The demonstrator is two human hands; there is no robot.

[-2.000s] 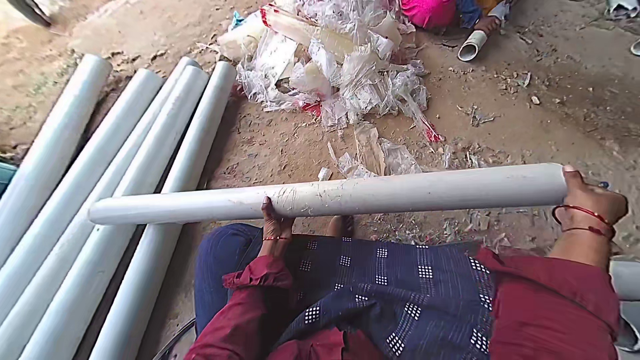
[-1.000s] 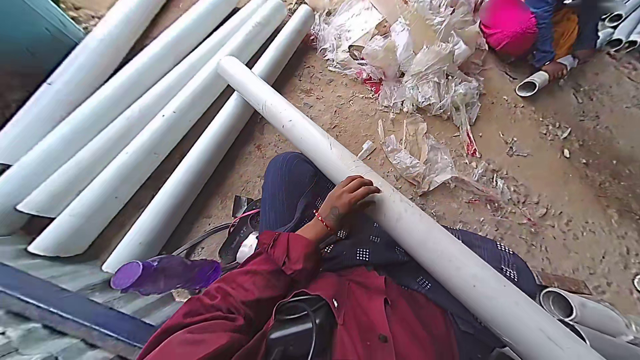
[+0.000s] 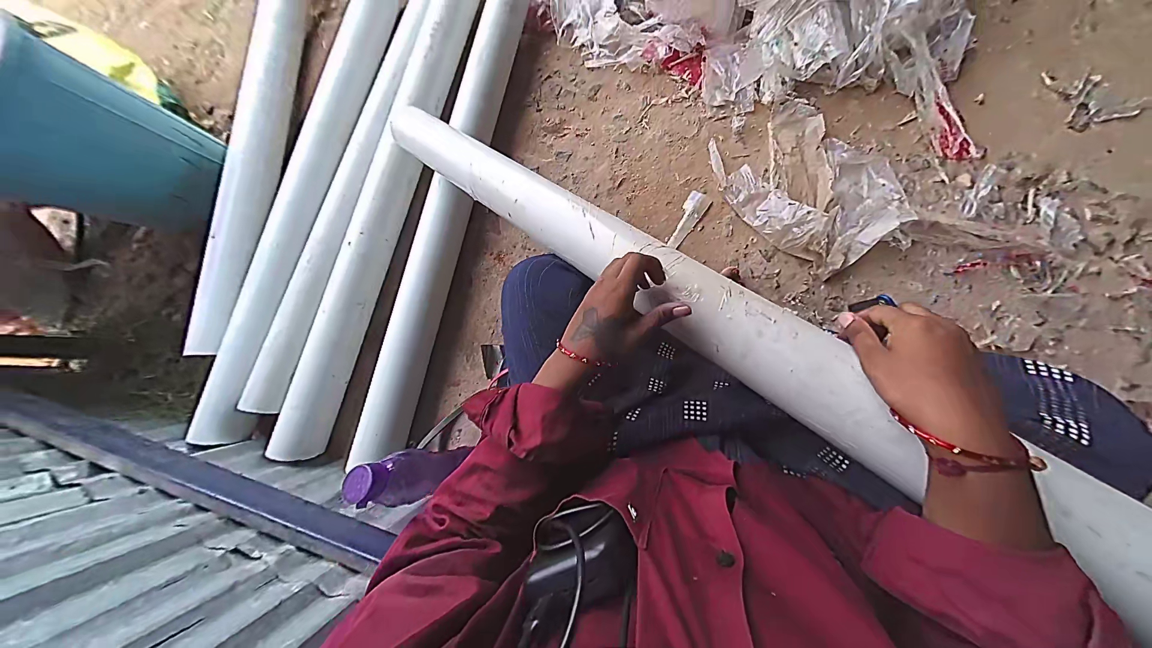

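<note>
A long white plastic pipe [image 3: 765, 337] lies slantwise across my lap, its far end at upper left and its near part running out at lower right. My left hand [image 3: 625, 306] rests on the near side of the pipe's middle, fingers curled and thumb apart; whether it grips is unclear. Farther right, my right hand [image 3: 918, 351] is over the pipe, its fingers closed on a small dark and blue tool [image 3: 873, 304], mostly hidden by the hand. Scuffs and small shavings show on the pipe between the hands.
Several white pipes [image 3: 405, 297] lie side by side at the left, near a blue container [image 3: 108, 126]. A purple bottle [image 3: 400, 480] is by my left sleeve. Crumpled plastic film [image 3: 828, 193] lies on the dirt ground ahead. Corrugated sheet [image 3: 135, 540] with a dark bar [image 3: 189, 490] fills lower left.
The right hand, out of view one second ago, is now over the pipe with a small tool. The left hand's flat fingers have curled. The view has shifted.
</note>
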